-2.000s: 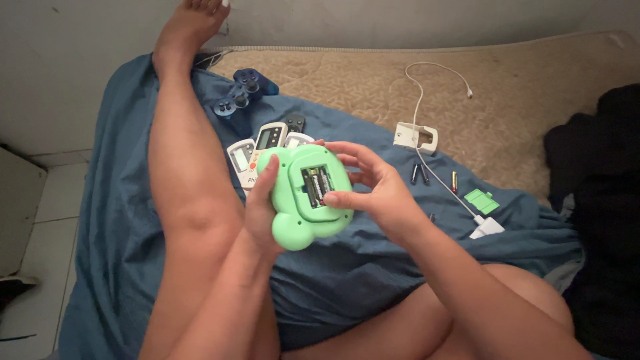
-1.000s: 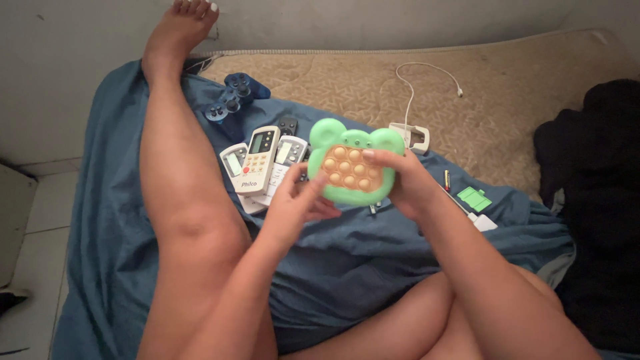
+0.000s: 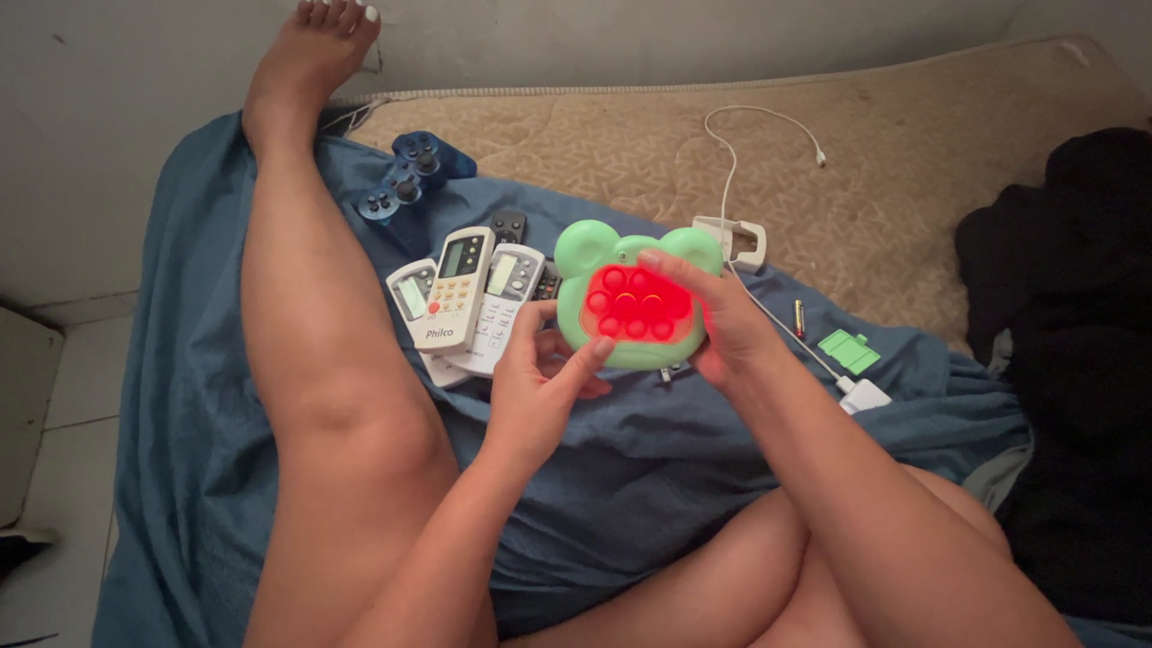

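Note:
A green electronic pop-bubble toy (image 3: 634, 306) with two round ears is held between my hands, its front facing up and its bubble panel glowing red. My left hand (image 3: 551, 364) holds the lower left edge, thumb on the rim below the panel. Around the right side is my right hand (image 3: 720, 315), its thumb at the top near a small button. The toy's back is hidden. A green battery cover (image 3: 849, 352) lies to the right on the blue sheet, near an AA-type battery (image 3: 798, 319). Part of a small metallic item shows below the toy.
Several remote controls (image 3: 454, 288) lie piled left of the toy, with a blue game controller (image 3: 416, 177) beyond. A white cable (image 3: 731, 180) crosses a white plastic holder (image 3: 751, 245) to a white charger (image 3: 864, 396). Black cloth (image 3: 1071, 360) lies at the right of the mattress (image 3: 576, 135).
The toy was back up with batteries showing in its compartment two seconds ago; it has been turned face up. Its bubble panel, orange and unlit one second ago, now glows red.

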